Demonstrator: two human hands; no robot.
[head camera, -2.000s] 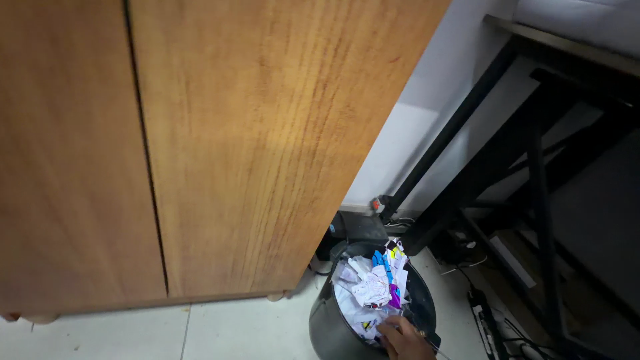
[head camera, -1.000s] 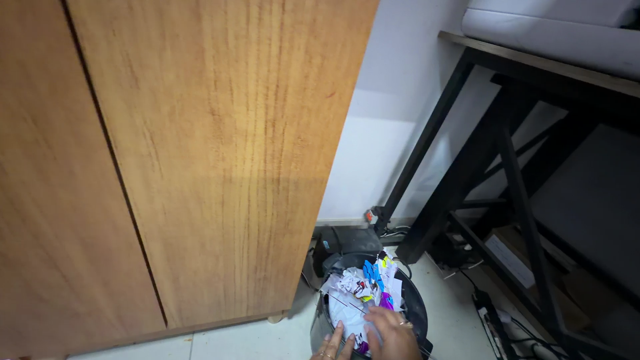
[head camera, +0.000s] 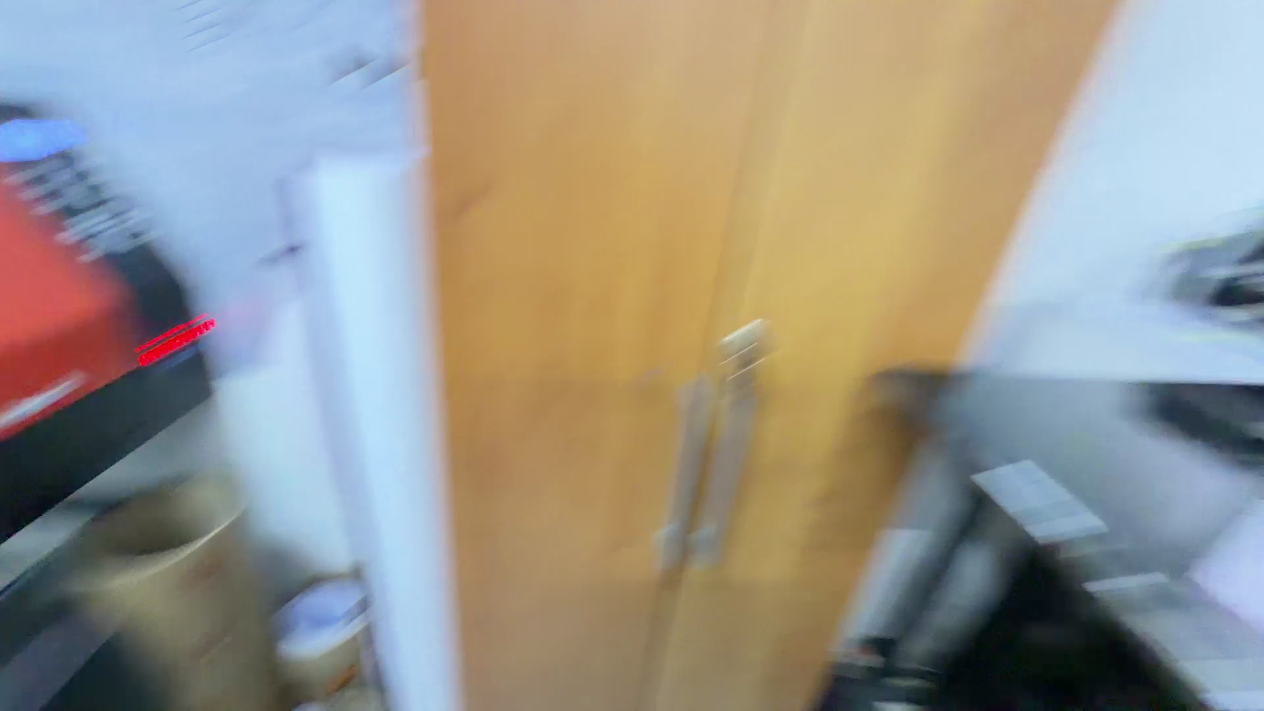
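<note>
Neither of my hands is in the head view at this moment, so what they hold or touch is hidden. The picture is strongly blurred. A tall wooden cabinet (head camera: 592, 247) fills the middle, its two doors meeting at a dark seam. Two long metal handles (head camera: 706, 454) run side by side along that seam, and the doors look closed.
On the left, a red object (head camera: 59, 306) rests on a dark surface (head camera: 118, 430). Below stand a tan, open-topped cylindrical container (head camera: 188, 592) and a smaller round container (head camera: 321, 642). A light-topped table (head camera: 1116, 346) with dark parts beneath it is on the right.
The view has swung up and left to the cabinet handles. My hands, earlier at the black bin of crumpled papers and wrappers, have left the view, as has the bin.
</note>
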